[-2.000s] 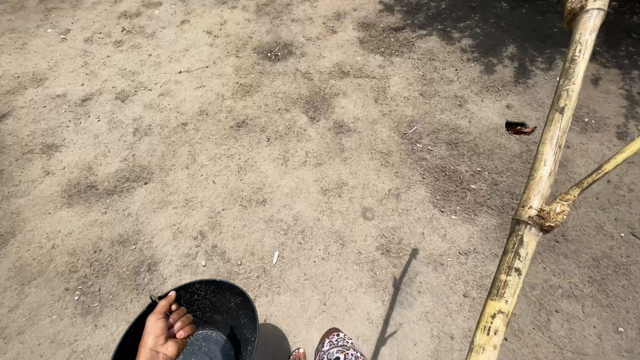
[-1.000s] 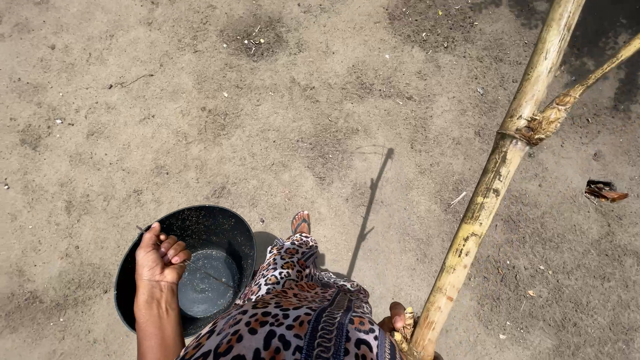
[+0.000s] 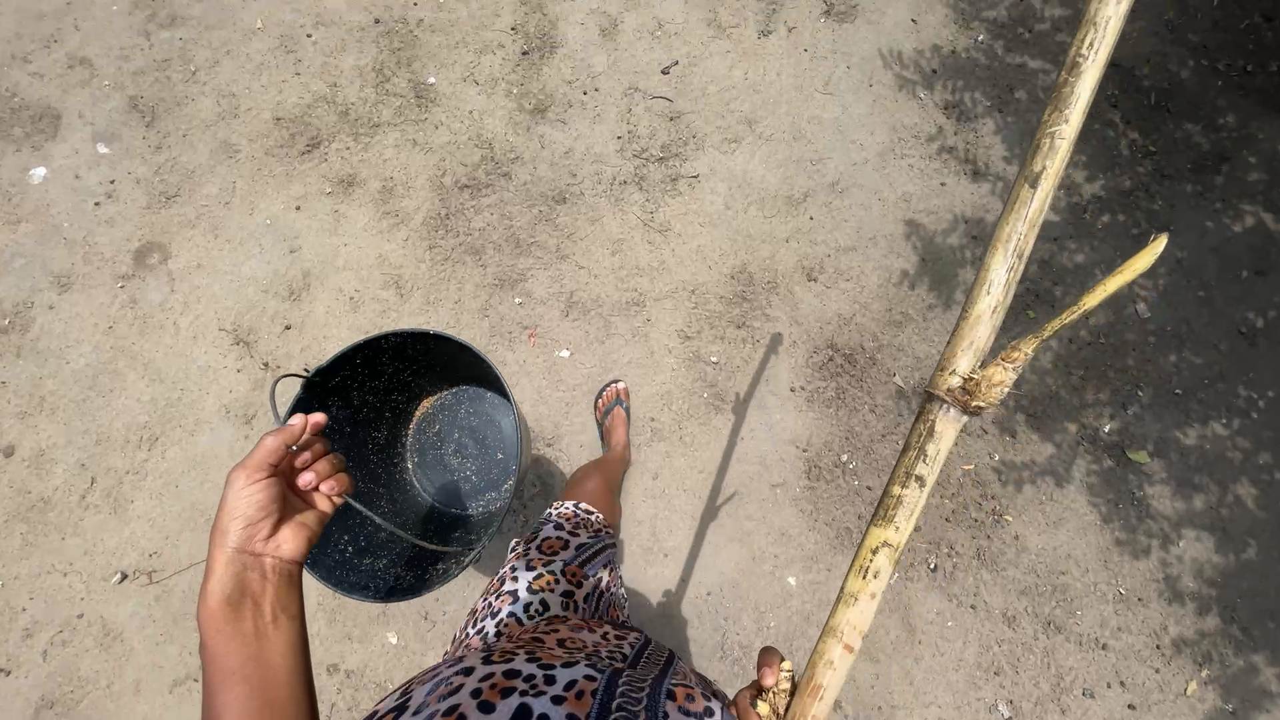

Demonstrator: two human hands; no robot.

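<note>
My left hand (image 3: 285,485) grips the thin wire handle (image 3: 395,530) of a black bucket (image 3: 505,400), which hangs tilted at the lower left with its mouth toward me. Small pale grains cling to the bucket's inner wall and bottom. At the bottom edge, my right hand (image 3: 762,685) is partly cut off, with its fingers against the lower part of a long bamboo pole (image 3: 920,460). The pole slants up to the top right and has a short side branch (image 3: 1090,300) at a node. How far the fingers wrap round it is hidden.
Bare sandy ground (image 3: 620,200) with small debris spreads all around. My foot in a flip-flop (image 3: 612,405) is below a leopard-print garment (image 3: 560,600). Tree shade (image 3: 1180,450) covers the ground at the right, and the pole casts a thin shadow on the soil.
The view has shifted over the ground. The bucket stays in my left hand, and more of its inside shows than two seconds ago. The side branch's tip has come into view.
</note>
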